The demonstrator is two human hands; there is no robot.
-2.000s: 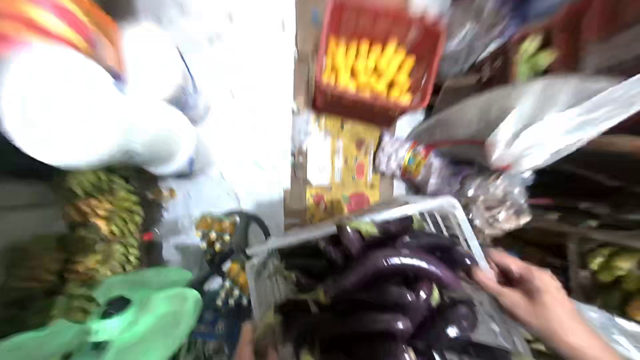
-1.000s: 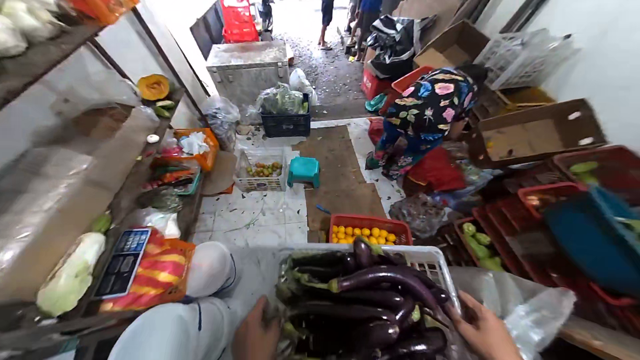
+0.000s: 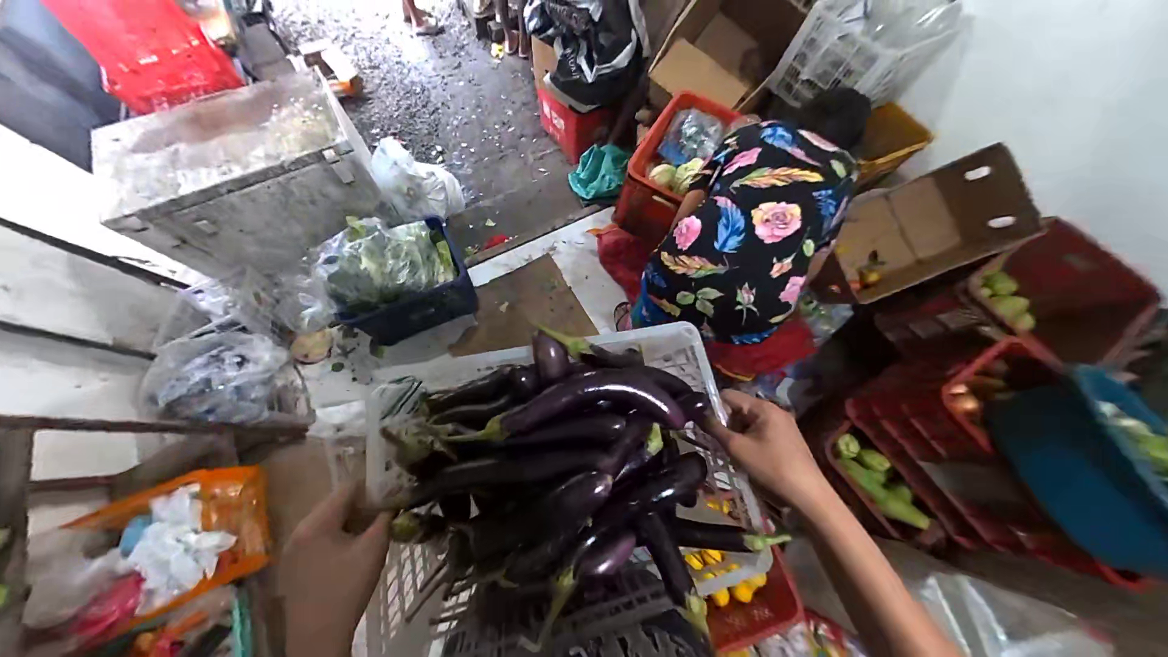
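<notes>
A white plastic crate (image 3: 693,351) heaped with purple eggplants (image 3: 566,447) fills the lower middle of the head view. My right hand (image 3: 762,443) grips its right rim, fingers curled over the edge. At the left side of the crate is my left hand (image 3: 333,557), thumb toward the eggplants, its fingers mostly hidden against the crate wall. Some green stems stick out past the near right side. Beneath the crate, partly covered by it, shows a red crate (image 3: 762,620) with yellow produce (image 3: 730,589).
A person in a floral shirt (image 3: 748,228) bends just ahead, beside an orange-red crate (image 3: 639,182). A dark blue crate (image 3: 415,315) of bagged greens stands ahead left, near a large grey box (image 3: 246,173). Red crates (image 3: 922,474) line the right; an orange basket (image 3: 242,520) is at left.
The eggplant crate, held between both hands, has moved forward over the red crate of yellow produce, which it now partly covers. The view has moved forward toward the bending person.
</notes>
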